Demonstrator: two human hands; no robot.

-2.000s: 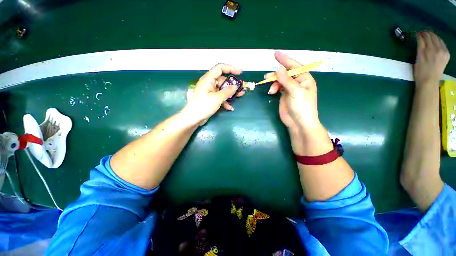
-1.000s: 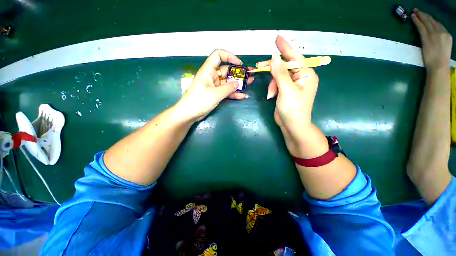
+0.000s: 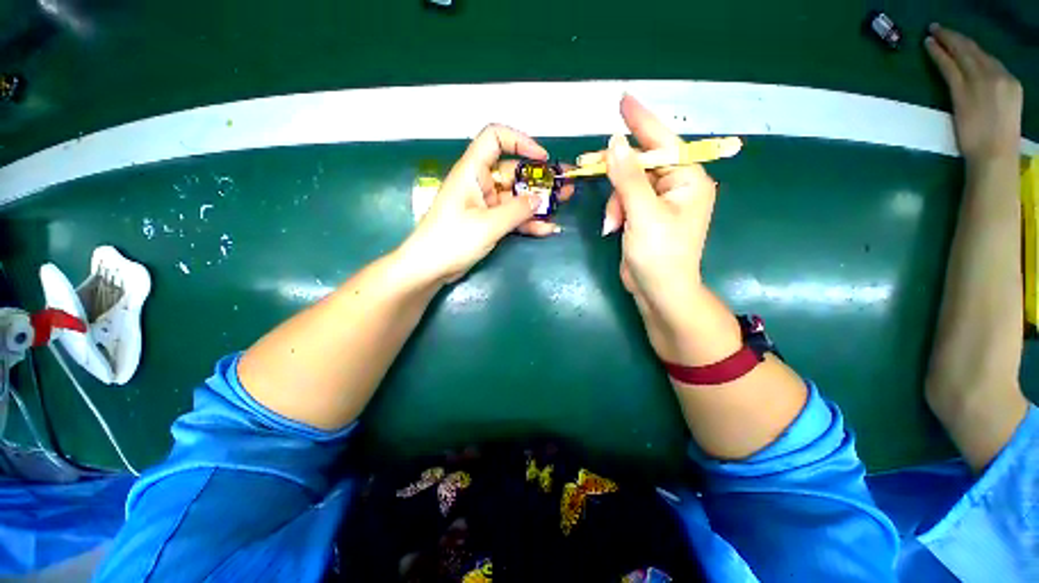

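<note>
My left hand [image 3: 465,216] holds a small dark electronic module [image 3: 537,189] between thumb and fingers, above the green bench. The module shows yellow-orange and pale patches on its upper face. My right hand [image 3: 661,222] holds yellow tweezers [image 3: 684,153] like a pen, pointing left. The tweezer tip is at the module's right edge; whether it grips anything is too small to tell. A pale, yellowish sticker sheet [image 3: 426,198] lies on the bench, partly behind my left hand.
A white rail [image 3: 342,114] runs across beyond my hands. Modules lie on the belt, one at the upper right [image 3: 884,30]. Film bits [image 3: 182,228] and a white clamp [image 3: 112,313] are at left. Another person's arm [image 3: 978,285] and a yellow tray [image 3: 1031,245] are at right.
The module turned to show its yellow-orange patches, and the tweezers moved left to its edge. The pale bit between them earlier is no longer seen. Modules on the belt shifted. The neighbour's hand moved.
</note>
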